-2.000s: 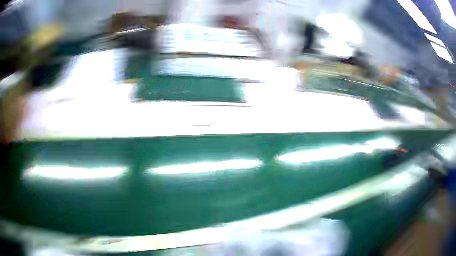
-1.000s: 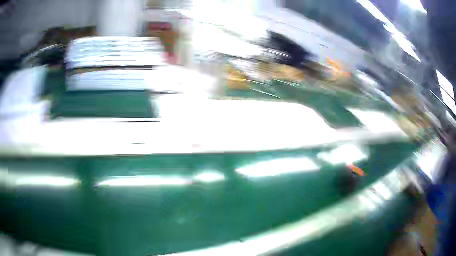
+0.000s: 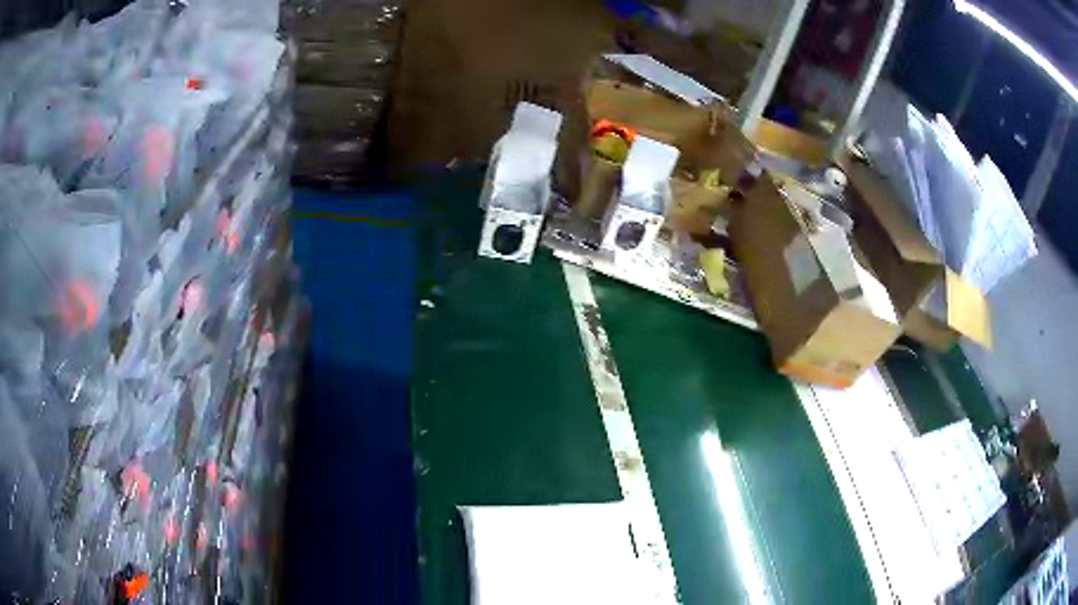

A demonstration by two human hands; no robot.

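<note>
No hand of mine shows in the head view. Filled bags (image 3: pixel 78 242), cloudy white with orange-pink spots, are packed close together in a tall stack along the left side. Shiny clear film shows on the stack's side. A flat white stack of empty bags (image 3: pixel 550 555) lies on the green belt (image 3: pixel 508 402) at the bottom centre, cut off by the frame's lower edge. It touches the worn white dividing strip (image 3: pixel 612 408).
Two open small white boxes (image 3: pixel 515 195) (image 3: pixel 640 201) stand at the belt's far end. Open cartons (image 3: pixel 816 284) stand right of them. White sheets (image 3: pixel 952 485) lie at the right. Blue floor (image 3: pixel 352 390) runs between stack and belt. Brown cardboard (image 3: pixel 497 89) stands behind.
The view has swung from a blurred side view along the belt to the stack of filled bags and the belt's end with boxes. No hand clearly shows before or now.
</note>
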